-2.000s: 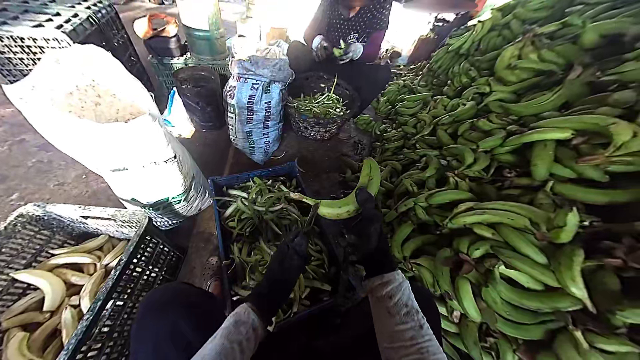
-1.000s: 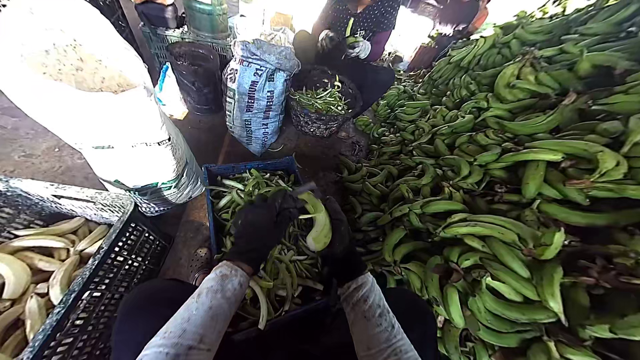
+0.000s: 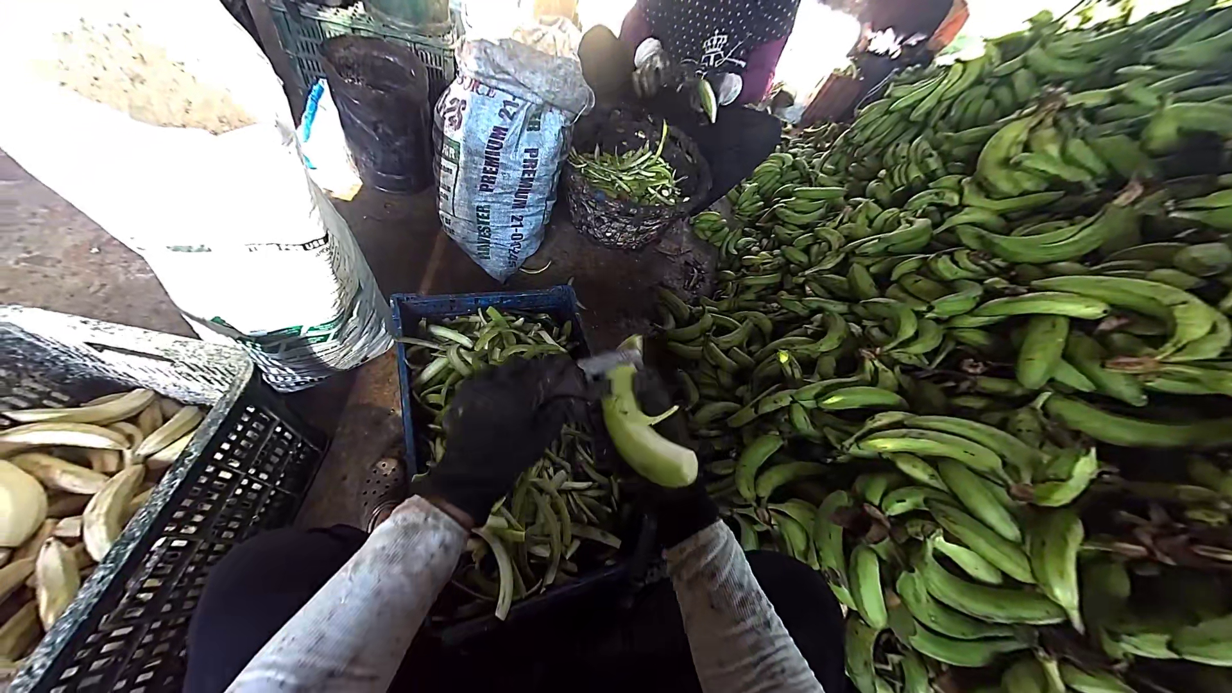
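My left hand (image 3: 505,428), in a black glove, is closed on a knife, whose blade (image 3: 611,363) lies against the upper part of a green plantain. That plantain (image 3: 645,438) is in my right hand (image 3: 664,472), also gloved in black; its lower end looks pale and a strip of peel sticks out at its side. Beneath both hands stands a blue plastic crate (image 3: 481,300) filled with green peel strips (image 3: 549,510). The knife's handle is hidden inside the left glove.
A black plastic crate (image 3: 241,452) of peeled plantains (image 3: 115,510) stands left, below a white sack (image 3: 279,250). A printed sack (image 3: 496,173), a dark bucket (image 3: 380,115) and a basket (image 3: 621,226) of peels are ahead, near a seated person (image 3: 712,38). Green plantains (image 3: 982,433) are heaped right.
Two seconds ago the plantain was green and held higher, at the right; now it is over the crate, partly peeled. The left hand has come up to it with the blade.
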